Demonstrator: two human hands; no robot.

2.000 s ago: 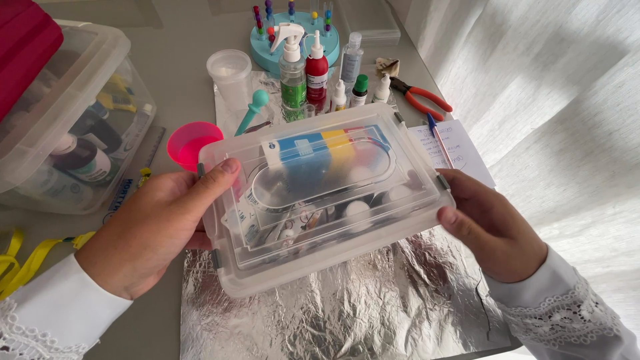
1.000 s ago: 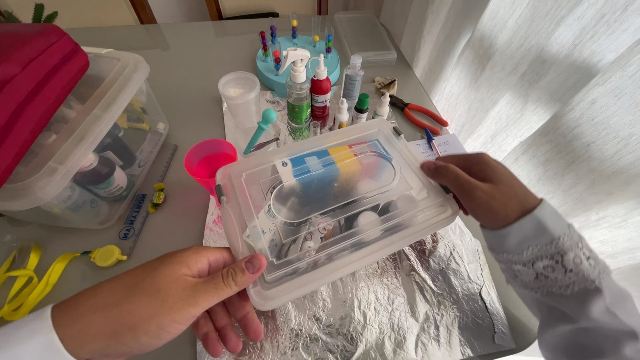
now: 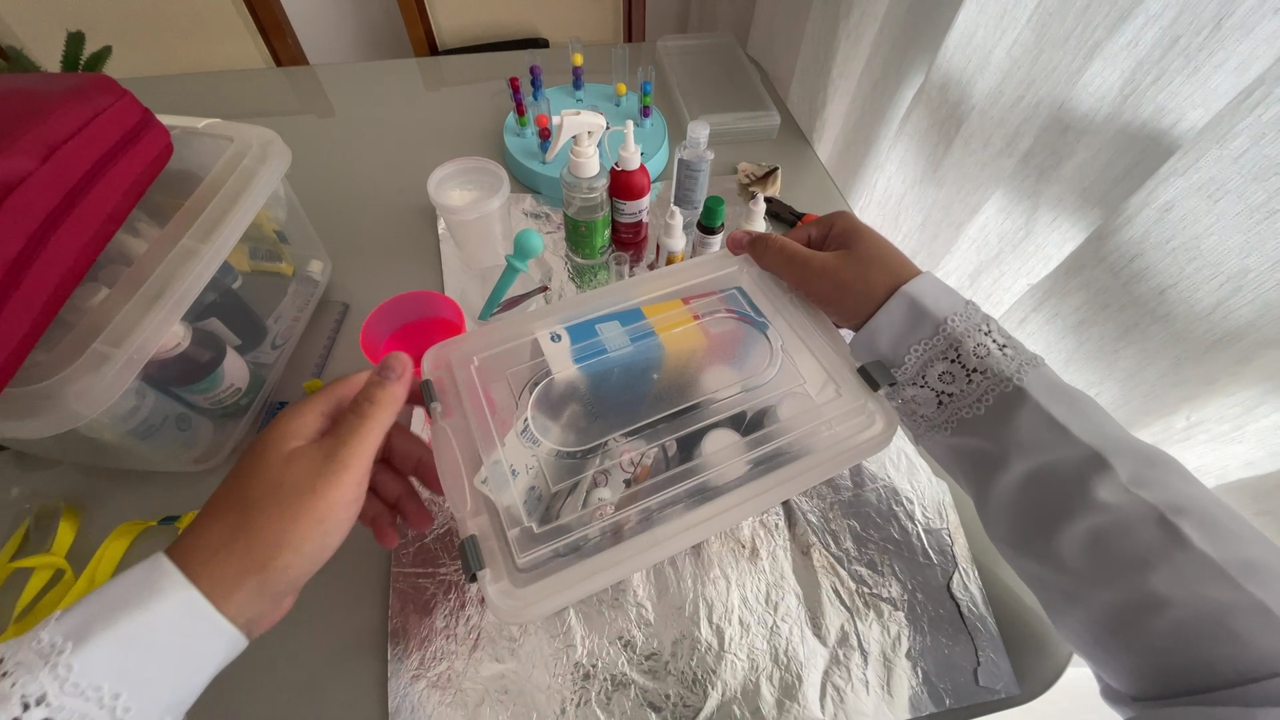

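A lidded clear plastic box (image 3: pixel 660 430) is held above a sheet of crumpled aluminium foil (image 3: pixel 700 630). Through its lid show a blue, yellow and red packet (image 3: pixel 610 360) and several small items, partly blurred by the plastic. My right hand (image 3: pixel 825 265) grips the box at its far right corner, thumb on the lid. At the box's left edge is my left hand (image 3: pixel 330 470), thumb raised and fingers apart; whether its fingers touch the box is unclear. Grey latches (image 3: pixel 472 558) sit along the box's short sides.
Behind the box stand a pink cup (image 3: pixel 412 325), a clear cup (image 3: pixel 468 210), a spray bottle (image 3: pixel 585 205), a red bottle (image 3: pixel 630 195) and a turquoise round stand (image 3: pixel 585 180) with beads. Orange-handled pliers (image 3: pixel 790 212) lie at right. A large storage bin (image 3: pixel 230 290) occupies the left.
My right hand has moved from the box's right side to its far right corner. My left thumb, on the lid two seconds ago, is now raised at the left edge.
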